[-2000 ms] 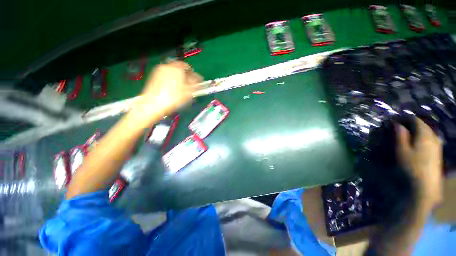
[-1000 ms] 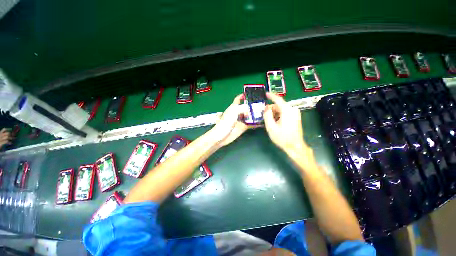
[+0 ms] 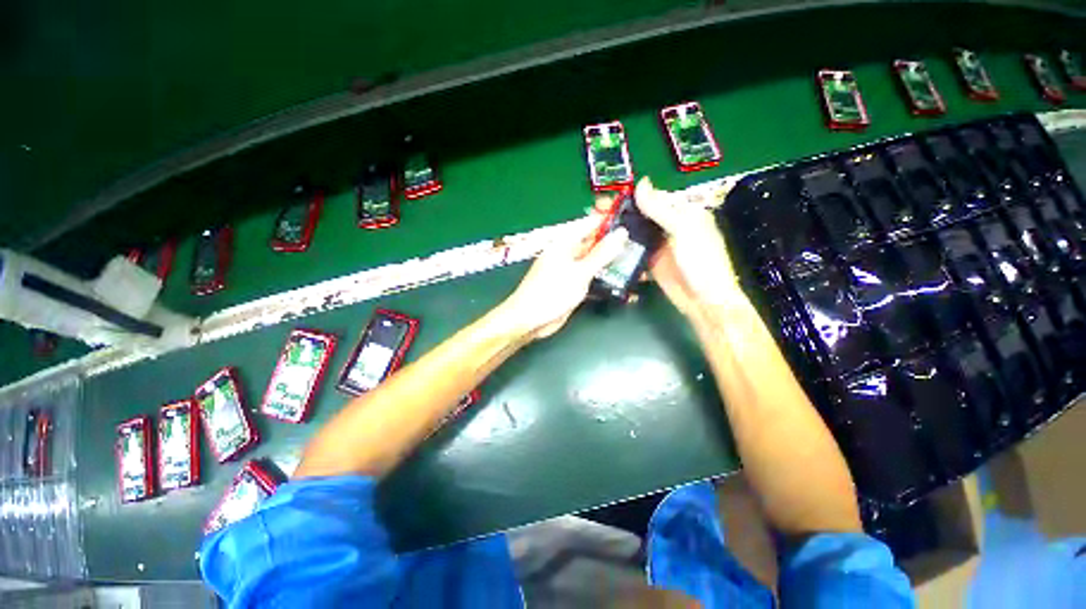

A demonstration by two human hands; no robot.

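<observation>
My left hand (image 3: 566, 280) and my right hand (image 3: 688, 244) meet above the pale rail in front of me. Between them they hold a phone (image 3: 622, 259), tilted, with a black shell and a silvery patch at its lower end and a red edge at its upper left. My left thumb lies along its left side. My right fingers are round its top and right side. Whether the shell is seated in the red rim cannot be told.
Several red-rimmed phones (image 3: 297, 376) lie on the bench at left, one under my left forearm. More phones (image 3: 691, 136) lie on the belt beyond the rail (image 3: 357, 295). A glossy black blister tray (image 3: 905, 309) is at right, a clear tray (image 3: 48, 500) far left, a white arm (image 3: 77, 297) at left.
Both hands have stayed together on the phone, which has turned from facing up to tilted. Earlier, my right hand was at the black tray and my left hand at the belt. The view has shifted.
</observation>
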